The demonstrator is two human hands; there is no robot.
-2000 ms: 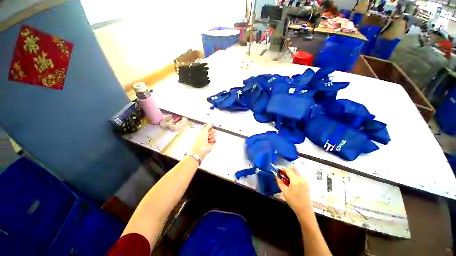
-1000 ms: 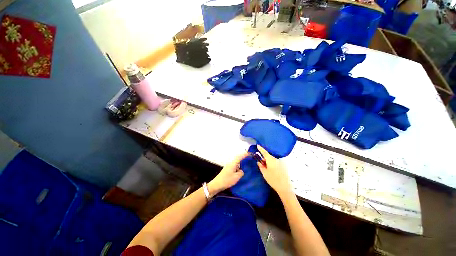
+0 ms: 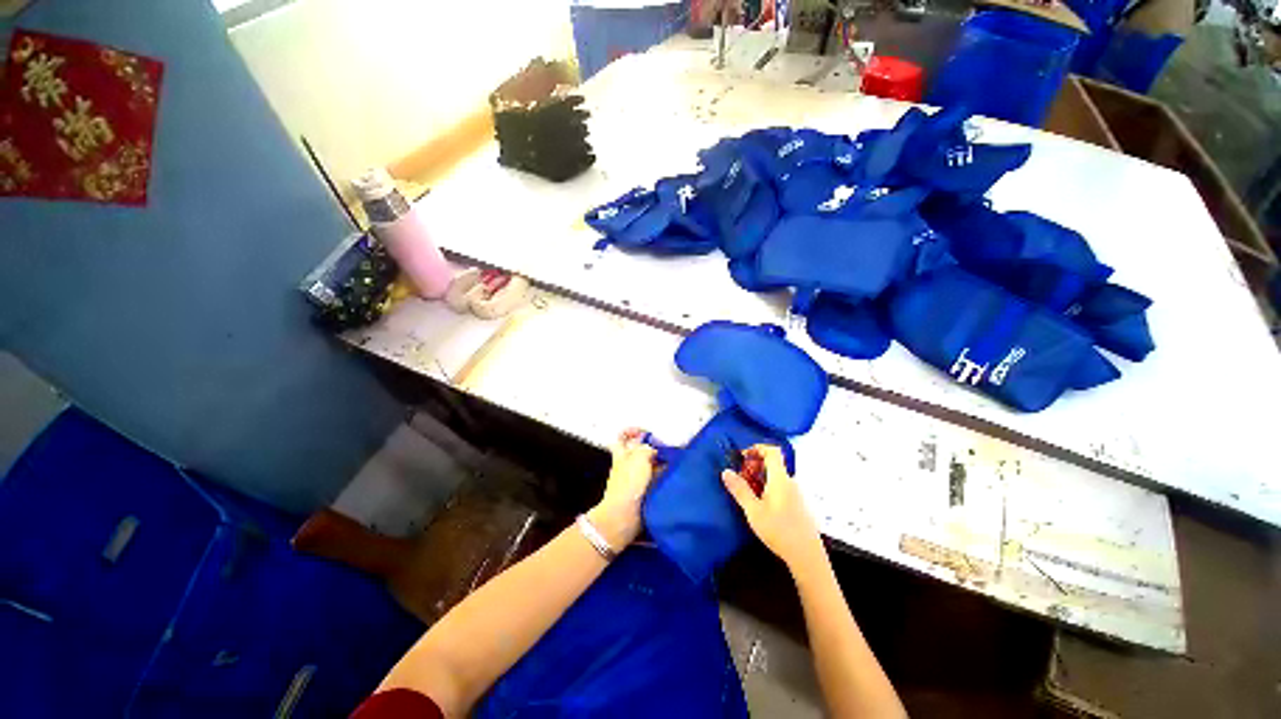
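A royal blue pouch (image 3: 695, 503) hangs over the near edge of the stained board, its plain face showing. My left hand (image 3: 631, 480) pinches a short blue strap at the pouch's left edge. My right hand (image 3: 763, 495) is closed around small dark and red thread snips (image 3: 754, 471) at the pouch's right side; the blades are mostly hidden. Another rounded blue piece (image 3: 766, 372) lies on the board just behind, touching or joined to the pouch; which, I cannot tell.
A heap of blue pouches (image 3: 843, 253) with white logos lies on the white table (image 3: 1110, 421). A pink bottle (image 3: 410, 250), a dark box (image 3: 351, 285) and a black bundle (image 3: 545, 138) stand at left. Blue bins (image 3: 99, 562) are on the floor at lower left.
Both hands were together at the pouch's top a second ago. They have moved apart, the left to the strap and the right to the pouch's right side, with the snips showing.
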